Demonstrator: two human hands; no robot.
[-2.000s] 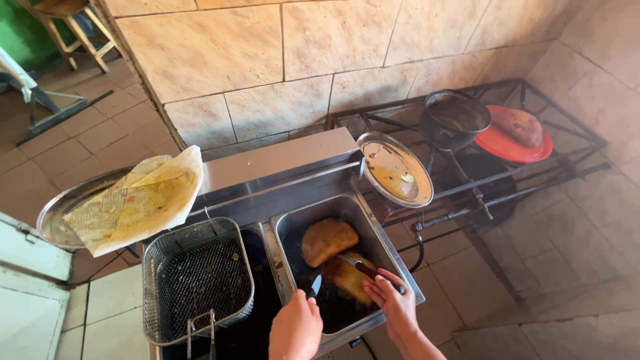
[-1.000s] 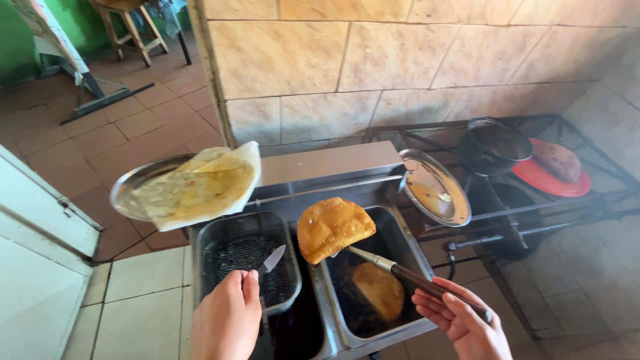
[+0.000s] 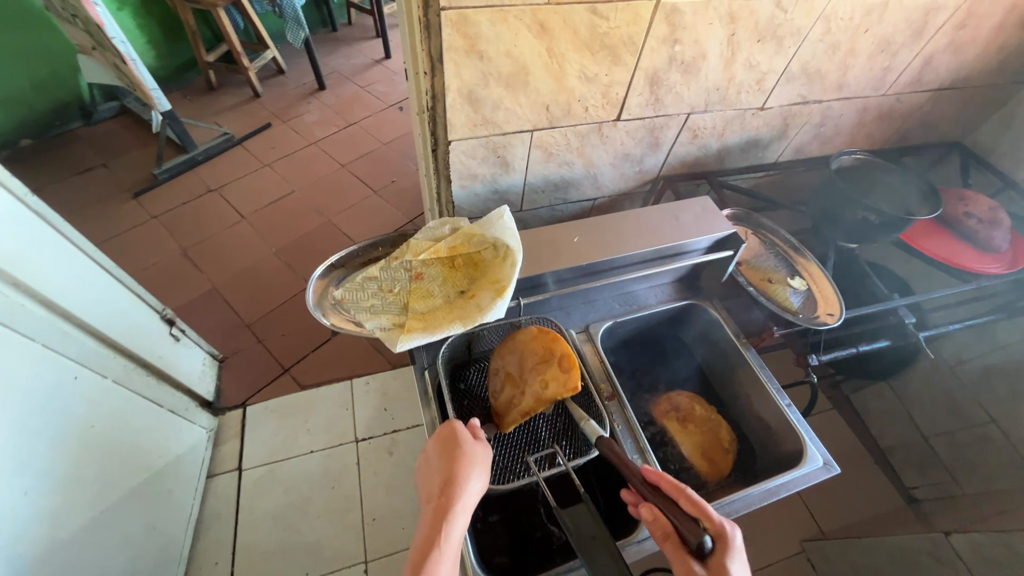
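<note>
A browned half-moon turnover [image 3: 534, 376] is over the wire fryer basket [image 3: 520, 472], between the tools of my two hands. My right hand [image 3: 692, 524] grips the dark wooden handle of a metal utensil [image 3: 624, 460], whose tip meets the turnover's lower right edge. At its lower left edge, my left hand [image 3: 456, 464] is closed on a small utensil, mostly hidden now; its blade showed earlier. A second turnover [image 3: 696, 436] lies in the dark oil of the right fryer well [image 3: 788, 448].
An oval metal tray [image 3: 320, 292] with an oily paper towel [image 3: 448, 284] stands behind the basket. Another oval tray [image 3: 824, 300] leans right of the fryer. On the burner frame are a dark pot [image 3: 864, 200] and a red plate [image 3: 928, 240] holding a brown item. A white door [image 3: 88, 352] stands left.
One turnover was in the right well, then lifted above the fryer, and is now over the basket at left. Both hands moved left with it. The other turnover stays in the oil.
</note>
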